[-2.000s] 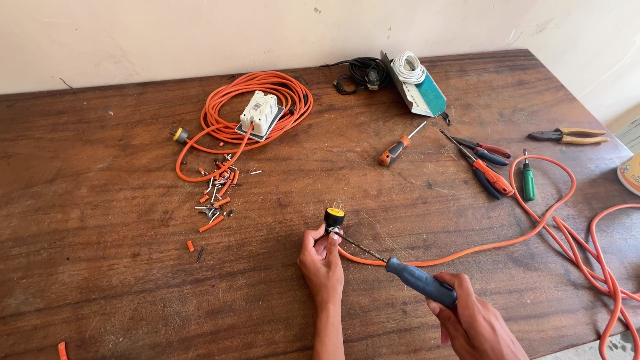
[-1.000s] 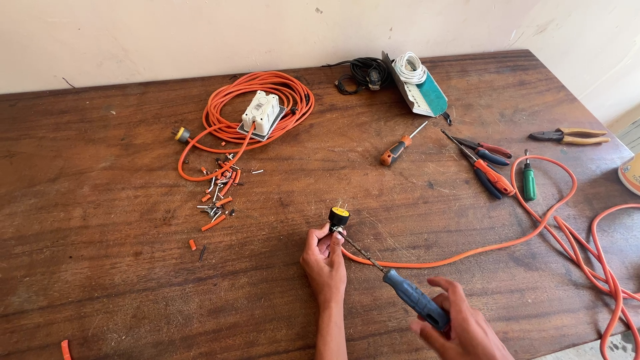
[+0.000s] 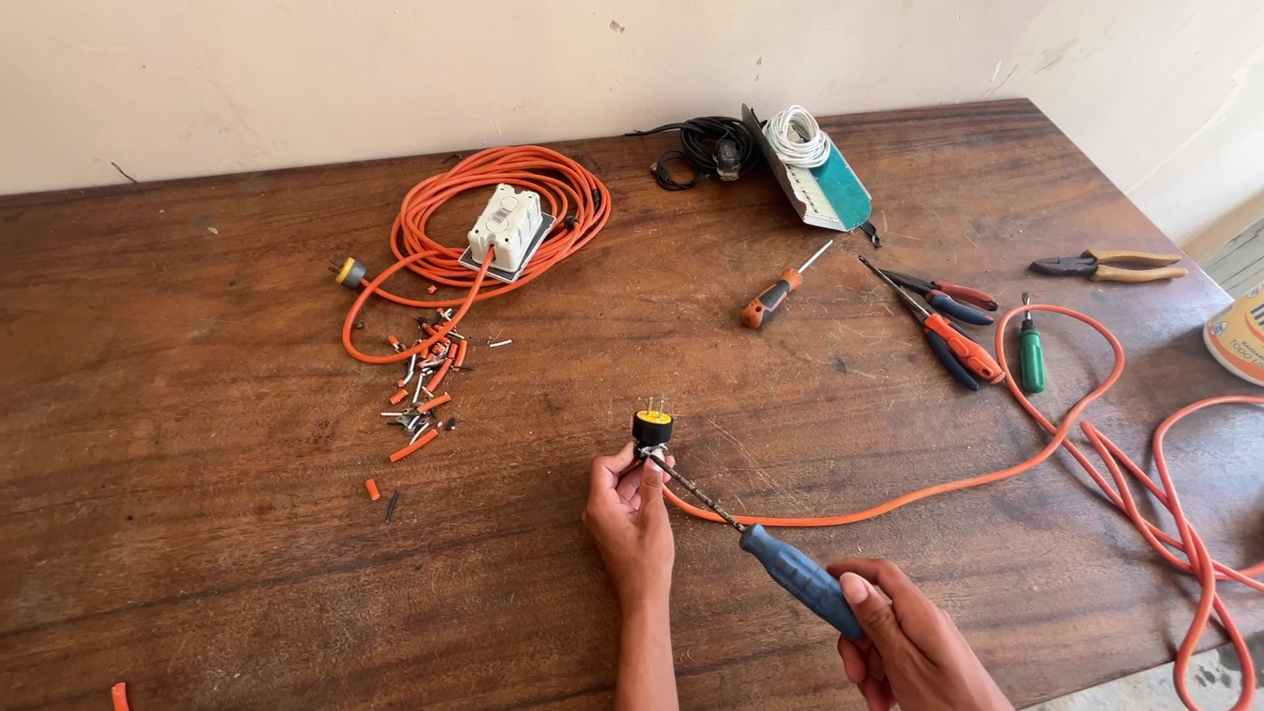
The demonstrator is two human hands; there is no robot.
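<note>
Near the middle of the wooden table, my left hand (image 3: pixel 635 513) holds a black and yellow electrical plug (image 3: pixel 653 429) upright, its metal prongs pointing up. An orange cable (image 3: pixel 849 517) runs from beneath the plug off to the right. My right hand (image 3: pixel 899 632) grips the end of the blue handle of a screwdriver (image 3: pixel 802 581). The screwdriver's long shaft slants up to the left, and its tip meets the metal clamp area at the plug's base; my left thumb partly hides that contact.
Behind lies a coiled orange extension cord (image 3: pixel 405 222) with a white socket box (image 3: pixel 506 229), beside cable scraps (image 3: pixel 434 370). Rightward are an orange-handled screwdriver (image 3: pixel 773 298), a red screwdriver (image 3: pixel 963 346), a green screwdriver (image 3: pixel 1032 355), pliers (image 3: pixel 1136 269) and a tub (image 3: pixel 1242 336). White cable (image 3: pixel 798 136) rests on a teal-and-white piece.
My right hand has shifted its hold on the blue handle, with the fingers now placed differently at its end. The handle slants more steeply than two seconds ago. My left hand still holds the plug.
</note>
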